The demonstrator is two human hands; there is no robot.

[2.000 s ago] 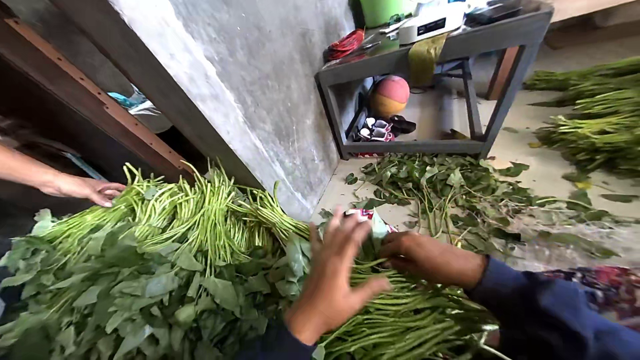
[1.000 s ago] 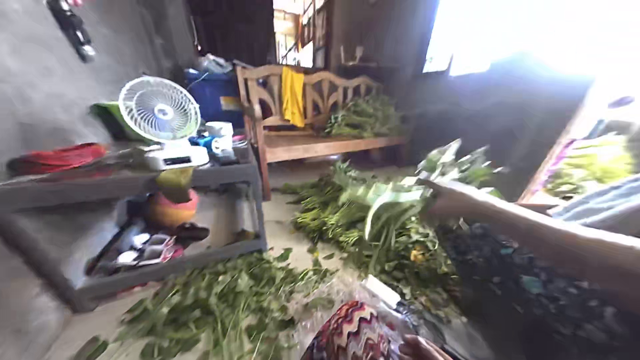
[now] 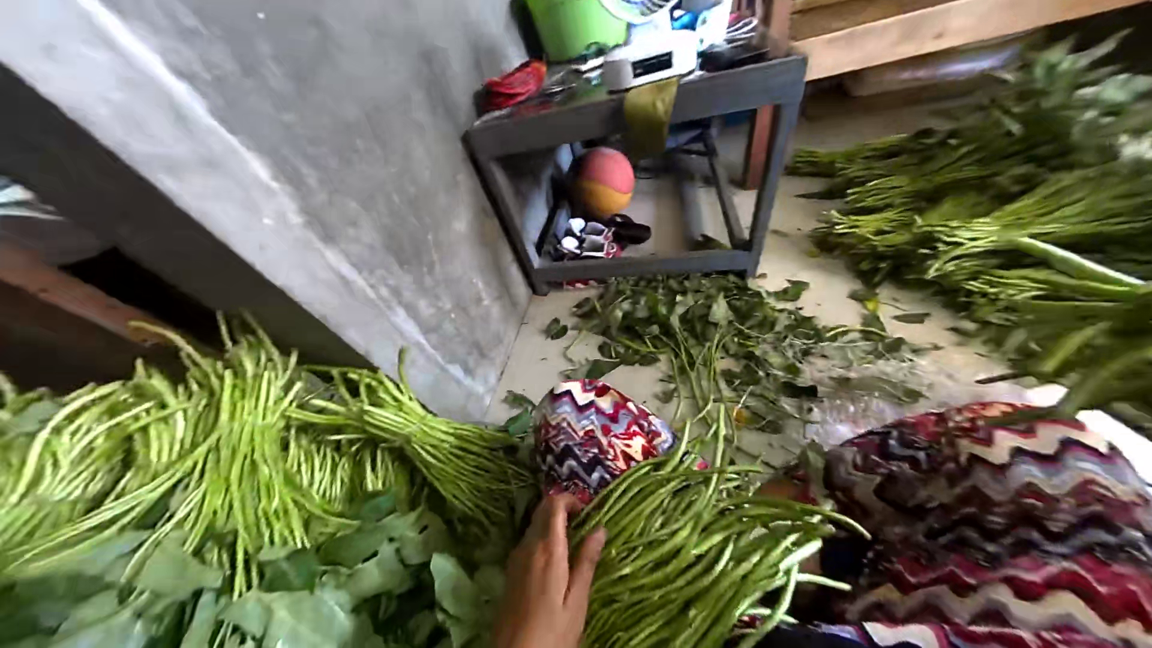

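My left hand (image 3: 547,576) reaches up from the bottom centre, its fingers against the left side of a bunch of long green leafy-vegetable stems (image 3: 693,549). That bunch lies over my lap, between knees covered in zigzag-patterned cloth (image 3: 598,436). Whether the fingers grip any stems cannot be told. My right hand is not clearly visible; the stems and cloth cover the area at the lower right. To the left lies a large pile of bundled stems (image 3: 243,450) with broad green leaves (image 3: 306,612) below them.
Loose leaves and stems (image 3: 720,324) lie on the pale floor ahead. A grey table (image 3: 630,112) stands against the concrete wall (image 3: 360,162), with a ball (image 3: 604,182) and footwear (image 3: 589,238) on its lower shelf. More stem bunches (image 3: 981,225) lie at right, near a wooden bench (image 3: 954,36).
The view has swung back down from the bench and fan. Two seconds ago both my hands were over the stems; now only the left shows clearly. The other person's hand at left is gone from view.
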